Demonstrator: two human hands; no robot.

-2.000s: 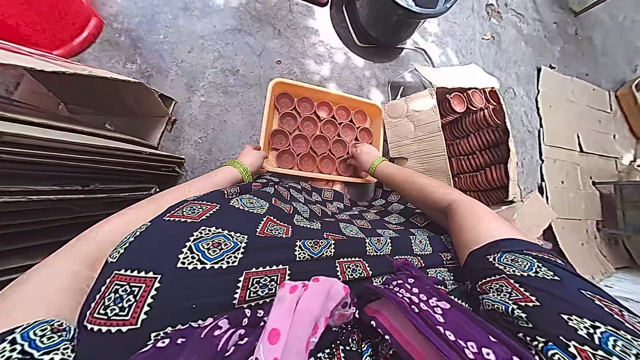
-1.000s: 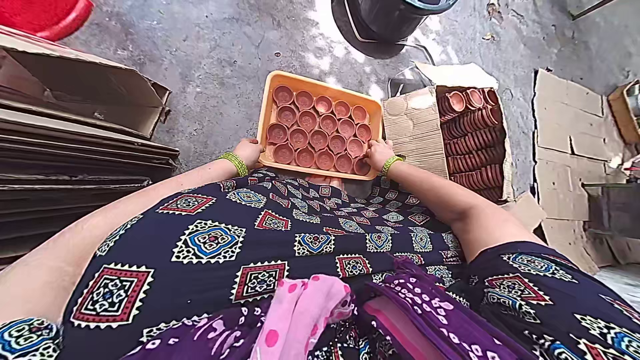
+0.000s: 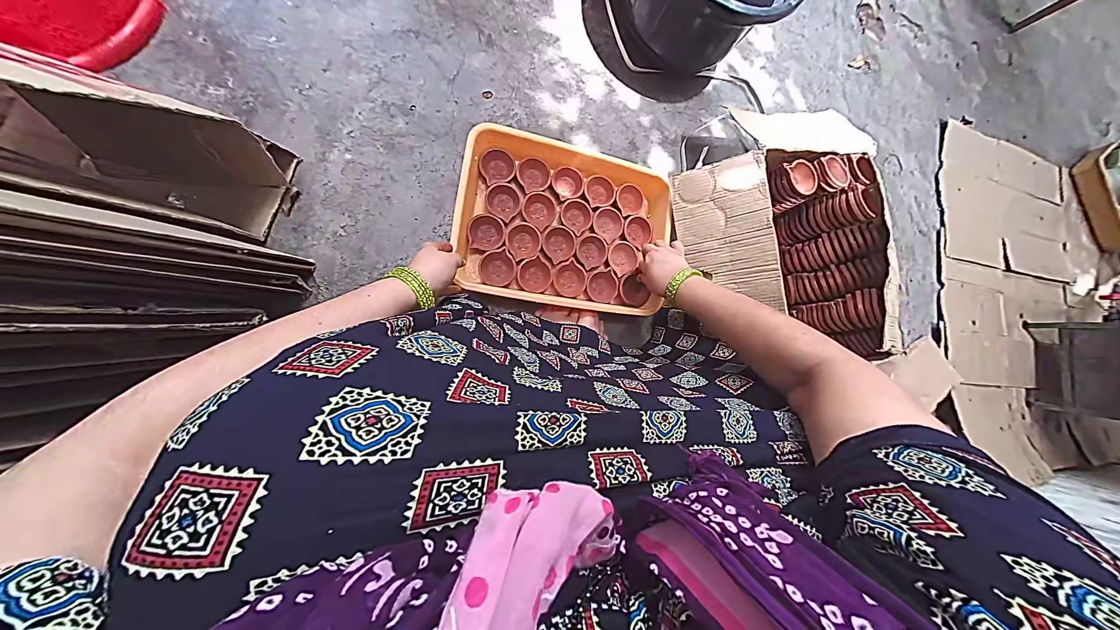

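An orange plastic tray (image 3: 569,144) is held between my two hands in front of my lap. Several small reddish clay lamps (image 3: 558,243) lie in it in four rows, hollow side up. My left hand (image 3: 437,267) grips the tray's left end near its lower corner. At the right end, my right hand (image 3: 662,265) holds the rim, its fingers touching the lamps at that edge. Both thumbs are partly hidden. A cardboard box (image 3: 731,227) to the right holds tightly stacked rows of similar clay lamps (image 3: 831,217).
Folded cardboard boxes (image 3: 131,227) are piled at the left, below a red plastic tub (image 3: 105,35). A black bucket (image 3: 674,35) stands on the concrete floor beyond the tray. Flattened cardboard (image 3: 997,254) lies at the right, near a dark crate-like object (image 3: 1076,367).
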